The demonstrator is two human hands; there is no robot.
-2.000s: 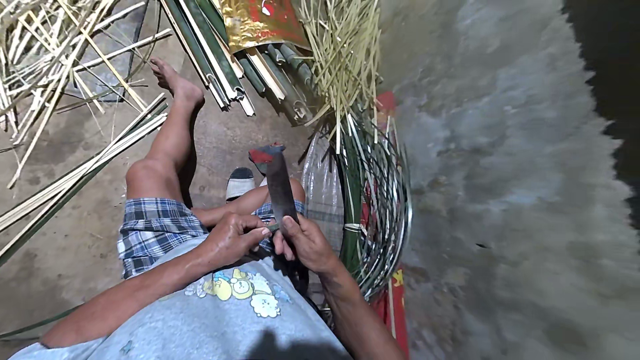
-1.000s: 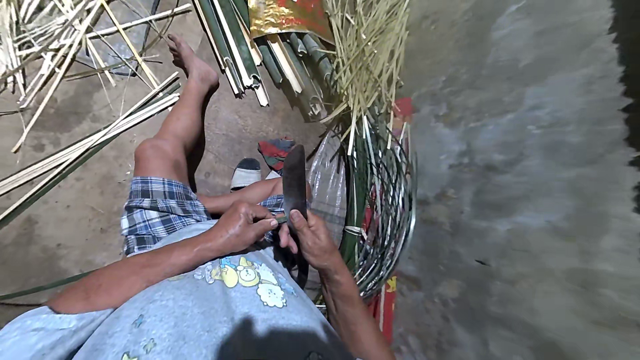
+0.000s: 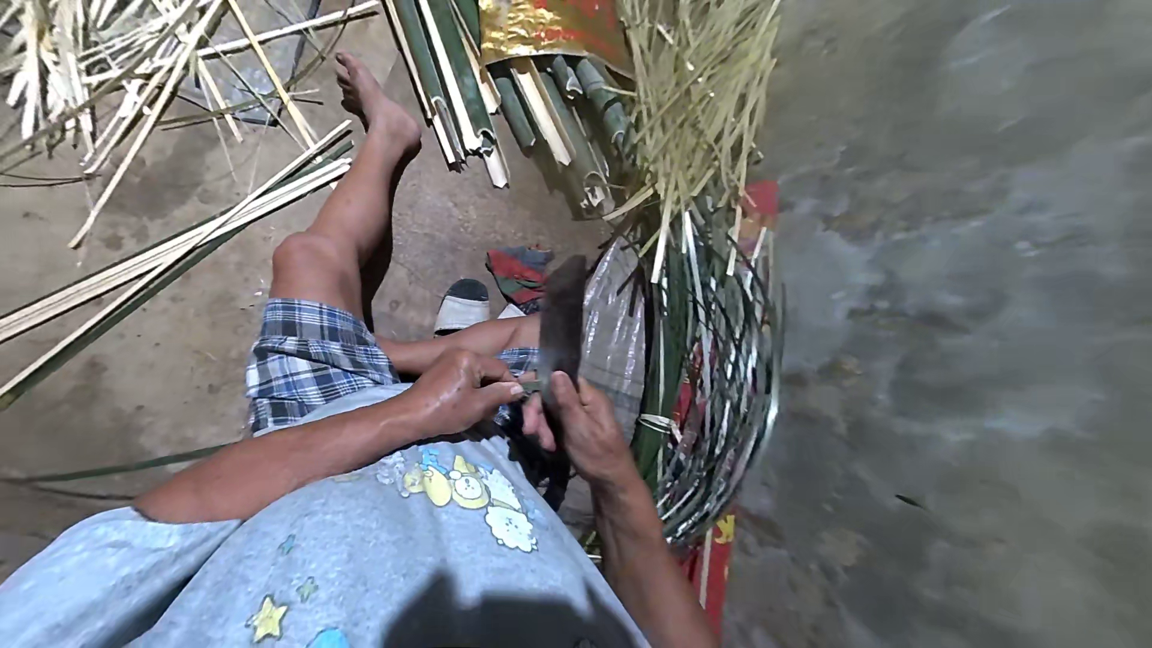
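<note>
My right hand (image 3: 589, 427) holds a broad dark knife blade (image 3: 562, 315) that points away from me; its handle is hidden. The blade looks blurred. Close on its left, my left hand (image 3: 463, 391) pinches a small greenish piece (image 3: 531, 387), probably a bamboo strip, against the lower blade. How much of the piece runs on behind the fingers cannot be seen. Right of the right hand lies a curved bundle of thin split strips (image 3: 720, 387), bound with a pale tie (image 3: 659, 422).
Split bamboo lengths (image 3: 459, 81) lie ahead beside a gold and red bag (image 3: 549, 31). Pale shavings (image 3: 702, 99) are heaped at the upper right. Long strips (image 3: 180, 247) and loose slivers (image 3: 153, 72) spread at left. A slipper (image 3: 463, 306) and red-green cloth (image 3: 520, 274) lie near the knife.
The blade leaned left two seconds ago and now stands nearly straight away from me. Both hands remain close together, with the small piece between them.
</note>
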